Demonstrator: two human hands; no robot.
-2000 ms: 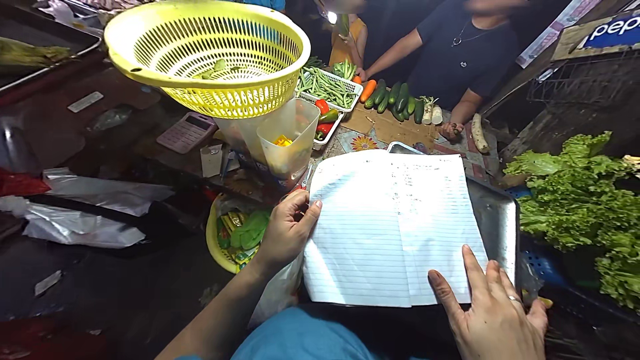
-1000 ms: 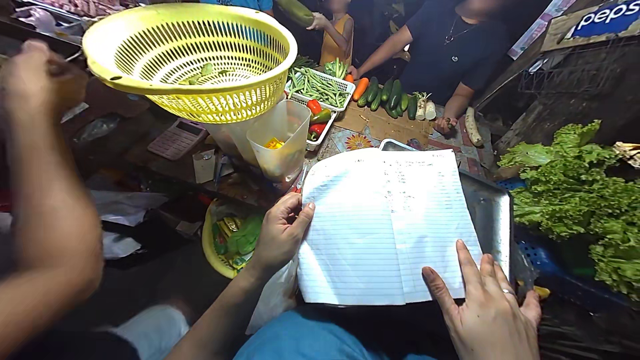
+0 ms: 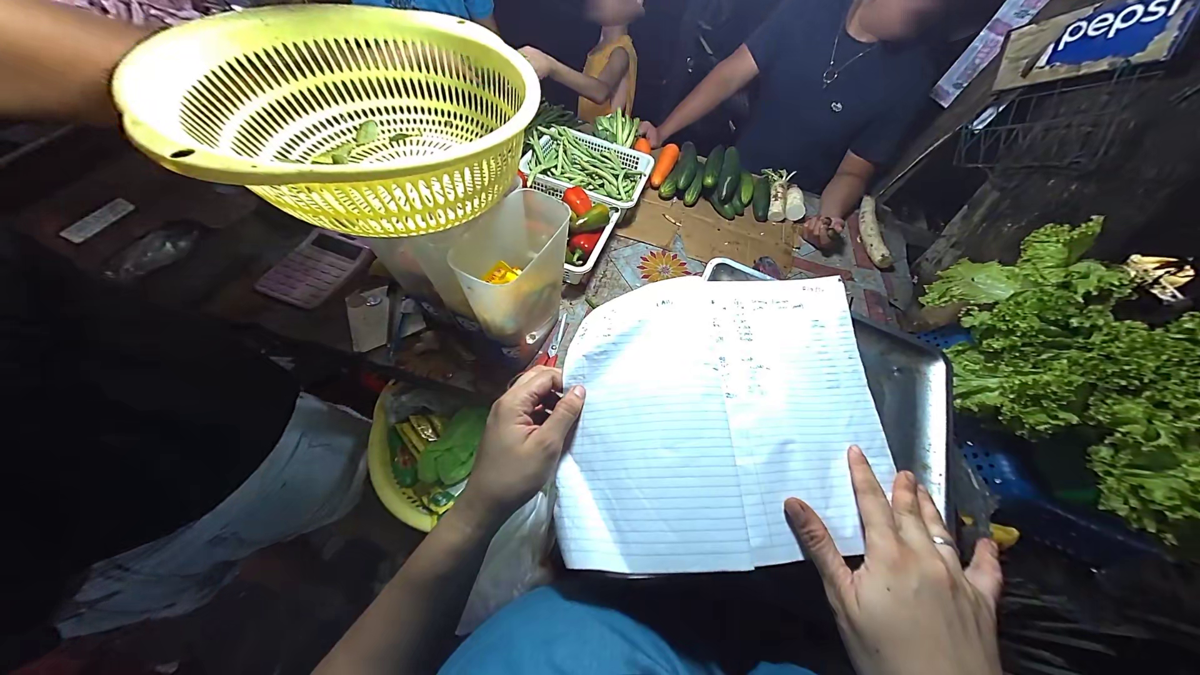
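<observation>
A lined paper sheet (image 3: 656, 450) with a fold down it and some handwriting near its top lies over a metal tray (image 3: 923, 394). My left hand (image 3: 525, 427) grips its left edge between thumb and fingers. My right hand (image 3: 905, 562), a ring on one finger, rests spread with its fingertips on the lower right part of the paper, holding nothing. Red-handled scissors (image 3: 551, 349) show just above my left hand. Beside them stands a translucent plastic container (image 3: 511, 272) with something yellow inside.
A yellow colander (image 3: 394, 192) hangs at upper left. Beyond are green beans (image 3: 586, 164), peppers (image 3: 583, 246), cucumbers (image 3: 727, 178) and a white radish (image 3: 874, 232). Lettuce (image 3: 1059, 347) fills the right. A calculator (image 3: 314, 267) and yellow basket (image 3: 380, 469) are left. Other people stand left and across.
Another person's arm, absent two seconds ago and raised at the left one second ago, now reaches in behind the colander, and that person's dark clothing fills the left side. My hands stay at the paper.
</observation>
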